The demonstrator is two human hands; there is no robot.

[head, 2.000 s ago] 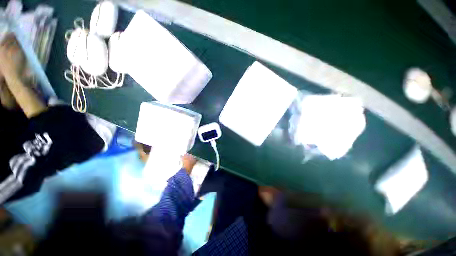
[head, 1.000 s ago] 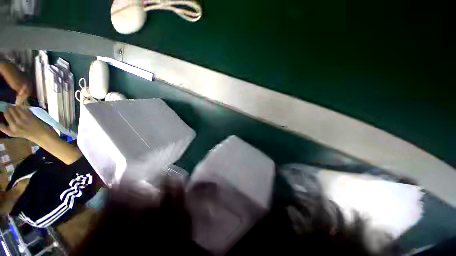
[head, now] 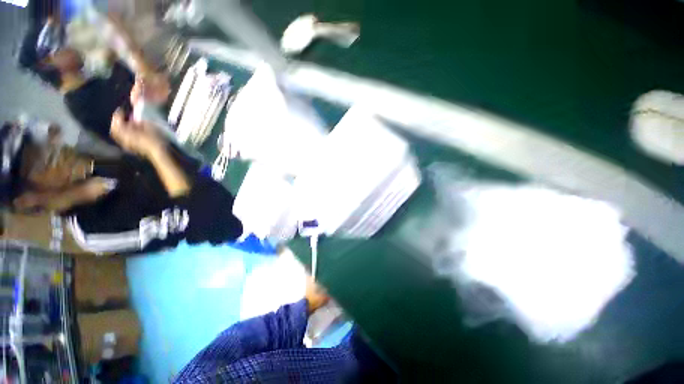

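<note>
A blurred hand in a blue checked sleeve, which looks like my left hand (head: 316, 294), is at the bench's near edge, beside a glaring white piece (head: 274, 289). Its fingers and grip cannot be made out. My right hand is not in view. Just beyond, a ribbed stack of white trays (head: 367, 176) stands on the green bench, seeming to touch other white stacks to its left. A small white screen device (head: 308, 224) sits at the edge with its cable hanging down. A loose white sleeve pile (head: 544, 259) lies on clear film at right.
A grey rail (head: 480, 139) curves along the bench. Beyond it lie a corded oval unit (head: 301, 34) and another white oval unit (head: 661, 126). At left are two people in dark tops, thin upright white packs (head: 201, 101), brown cartons (head: 105, 281) and a metal rack.
The view has swung left, bringing the people and rack into view. The white stack that stood apart two seconds ago is now against the left stacks. The blurred dark shape over the bench is gone.
</note>
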